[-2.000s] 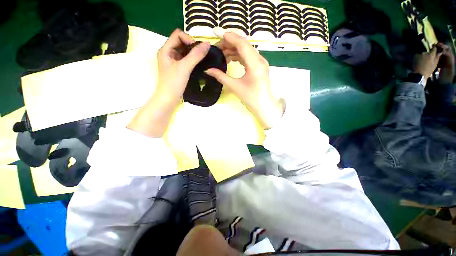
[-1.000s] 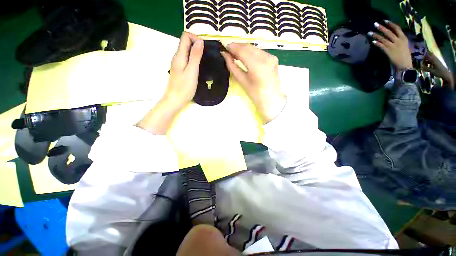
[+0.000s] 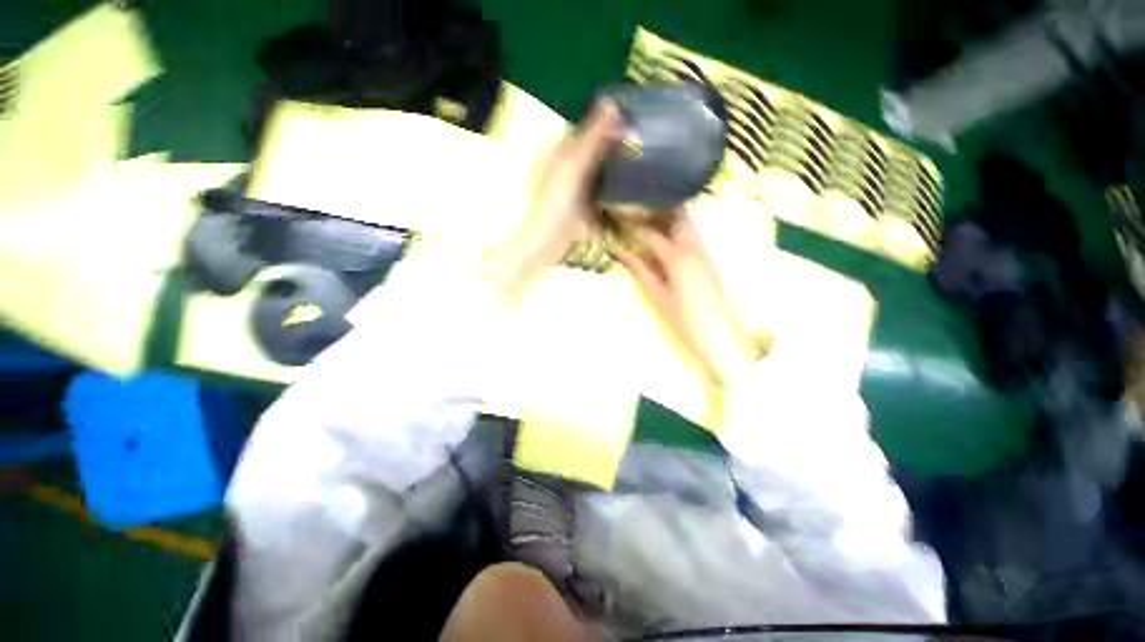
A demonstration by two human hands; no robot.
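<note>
A dark grey oval shell (image 3: 672, 141) is held up in front of the sticker sheet, its smooth face towards me and a small yellowish spot near its left edge. My left hand (image 3: 568, 188) grips its left edge. My right hand (image 3: 666, 251) is under its lower edge, the fingertips partly hidden by the shell. The picture is blurred. The sticker sheet (image 3: 804, 151) with rows of black arcs lies behind and to the right. Some dark arcs (image 3: 588, 255) show on paper between my wrists.
Whitish-yellow backing sheets (image 3: 352, 163) cover the green bench. A dark heap (image 3: 389, 57) lies at the back left. A grey round shell (image 3: 299, 314) and a banded dark piece (image 3: 329, 241) lie left. A blue stool (image 3: 145, 445) is at lower left. Another person's blurred sleeve (image 3: 1042, 439) is at right.
The view has turned, so the bench appears tilted. The shell has been raised and turned from its black face to its grey face. My right hand has moved from its upper edge to below it.
</note>
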